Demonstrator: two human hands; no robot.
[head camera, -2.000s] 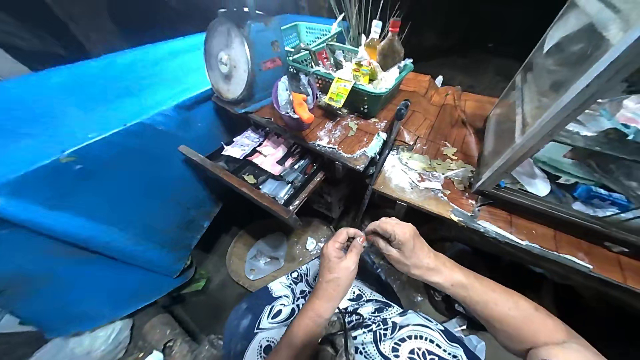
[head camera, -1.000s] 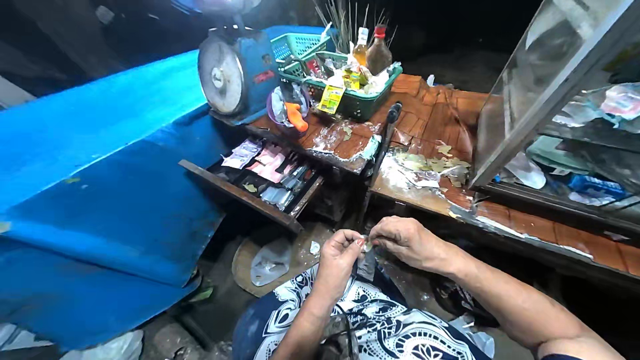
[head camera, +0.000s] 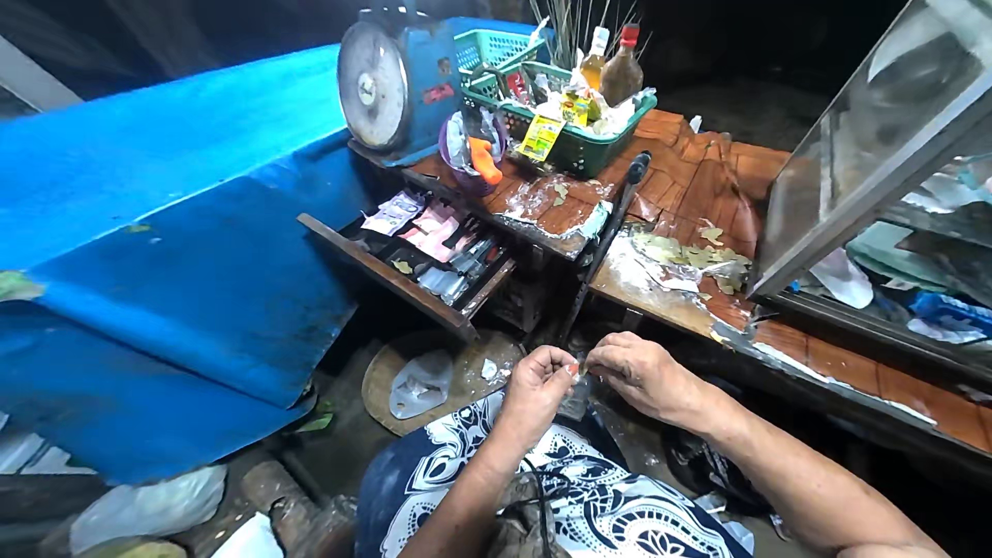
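My left hand (head camera: 537, 389) and my right hand (head camera: 637, 373) meet fingertip to fingertip above my patterned lap. Between them is a small orange and greenish item (head camera: 577, 370), too small to identify, pinched by my left thumb and finger, with my right fingertips touching it. Just beyond my hands, a round board (head camera: 380, 384) lies low down with a clear plastic bag (head camera: 422, 385) on it. An open wooden drawer (head camera: 387, 275) of banknotes (head camera: 431, 231) and plastic packets is ahead to the left.
A blue dial scale (head camera: 372, 87), a purple basket (head camera: 474, 180) with an orange-handled item and a green basket (head camera: 593, 151) of bottles and sachets stand on the worn table. A dark rod (head camera: 608, 232) leans at its edge. Dry leaves (head camera: 690, 256) lie near a glass-sided cabinet (head camera: 860, 182) on the right.
My hands stay together over my lap, with small finger movements. An orange bit now shows at my left fingertips. The drawer and baskets have not moved.
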